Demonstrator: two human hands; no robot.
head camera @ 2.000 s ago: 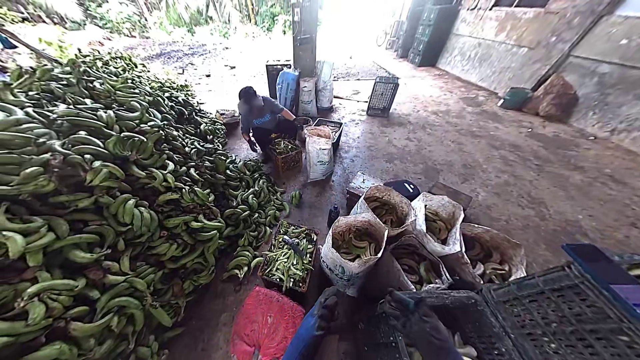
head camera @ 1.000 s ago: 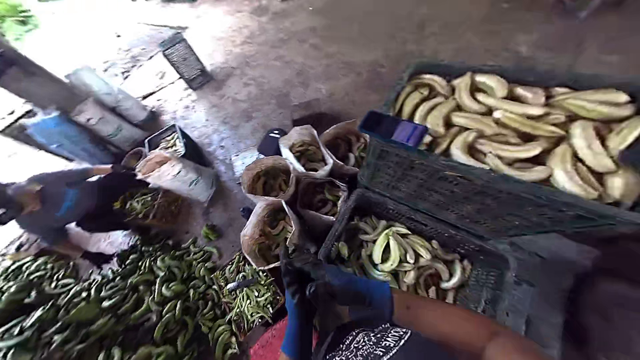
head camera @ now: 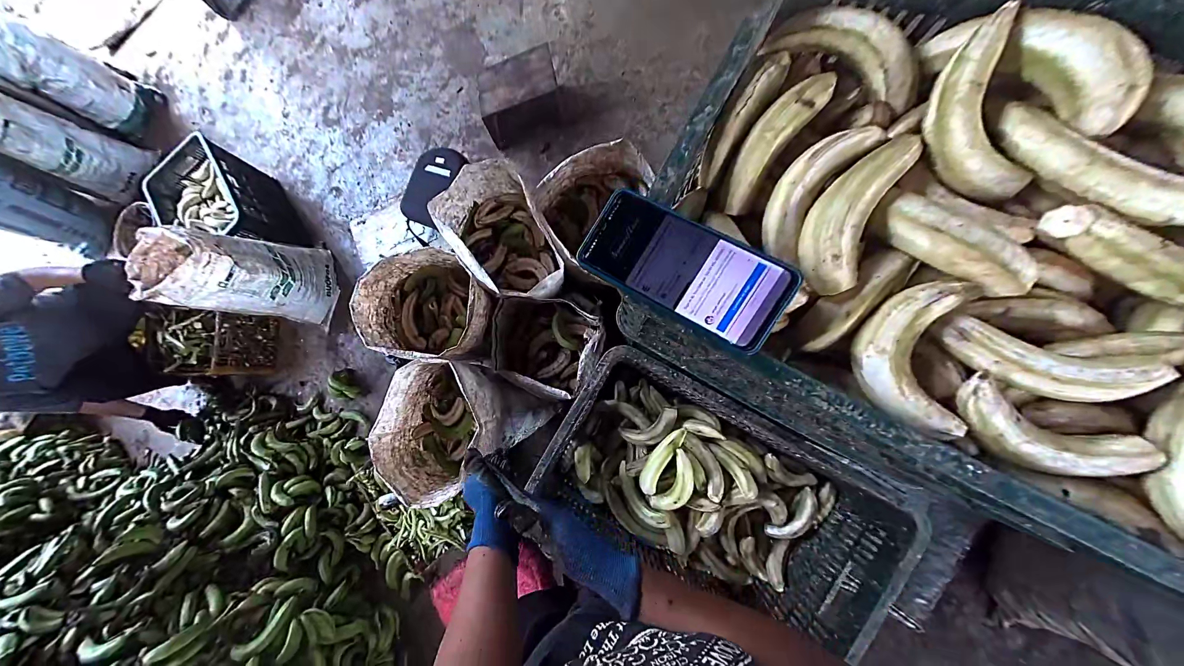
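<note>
My left hand (head camera: 490,504), in a blue and dark glove, is beside the front sack (head camera: 393,435) of peels. Touching or nearly touching it is my right hand (head camera: 573,546), gloved alike, at the left edge of a black plastic crate (head camera: 860,573). Their dark fingers overlap, so whether either holds anything cannot be told. Peeled plantains (head camera: 703,462) lie in that crate. A larger green crate (head camera: 740,379) at the right holds many big peeled plantains (head camera: 860,213), and a lit smartphone (head camera: 689,270) rests on its edge.
Several open sacks (head camera: 421,301) of peels stand together ahead. A heap of green plantains (head camera: 277,518) covers the lower left. Another person (head camera: 65,342) sits at the left by a white sack (head camera: 250,277) and a black crate (head camera: 268,208). A dark block (head camera: 518,92) and a cap (head camera: 433,185) lie beyond.
The view has swung towards the crates at the right and come nearer. My hands, apart two seconds ago, are now together between the front sack and the black crate.
</note>
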